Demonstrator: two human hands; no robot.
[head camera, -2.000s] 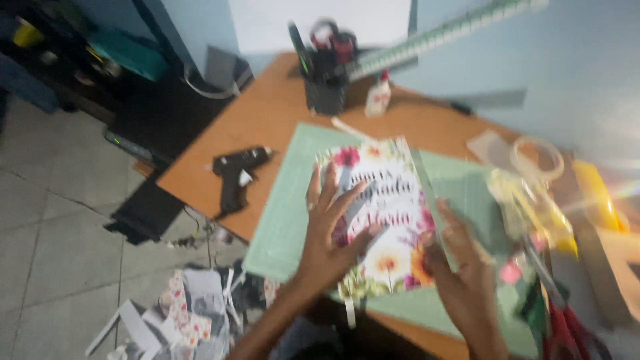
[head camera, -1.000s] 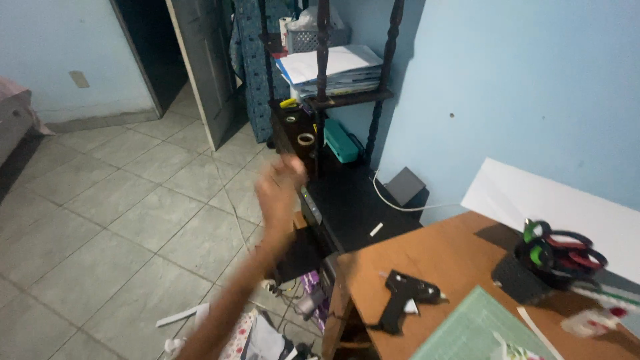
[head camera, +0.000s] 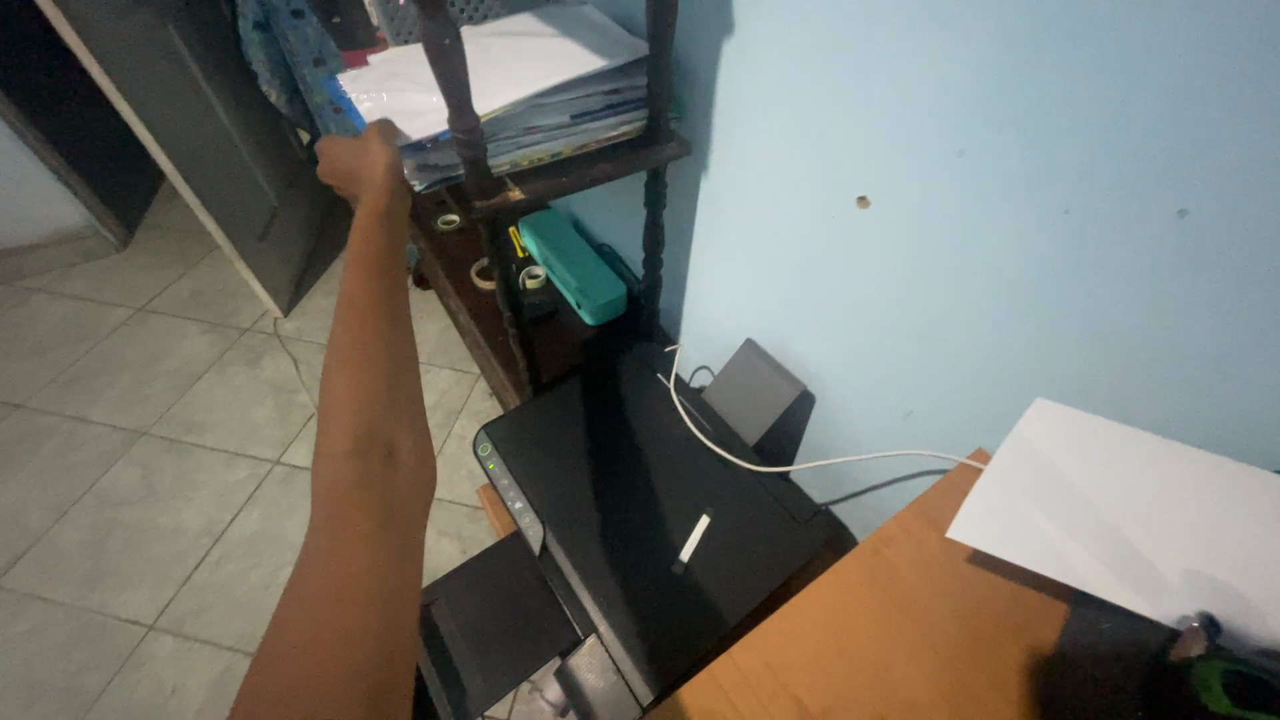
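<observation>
My left hand (head camera: 362, 160) reaches out at the upper left, at the front corner of a stack of papers and plastic sleeves (head camera: 540, 130) on a dark wooden shelf. Its fingers are curled beside a clear plastic sleeve (head camera: 385, 100) at the top of the stack; whether they grip it cannot be told. On the shelf below lie a teal case (head camera: 573, 265), rolls of tape (head camera: 484, 274) and a yellow item (head camera: 517, 241). My right hand is out of view.
A black printer (head camera: 640, 500) with a white strip (head camera: 694, 540) on its lid stands below the shelf. A wooden table (head camera: 900, 620) and a white sheet (head camera: 1130, 520) are at the right. A white cable (head camera: 800, 467) runs along the wall. A door (head camera: 190, 130) stands at the left.
Two seconds ago both hands lay on a floral printed cover on the green mat. My left hand has since moved over to the shelf's paper stack. The view has swung left.
</observation>
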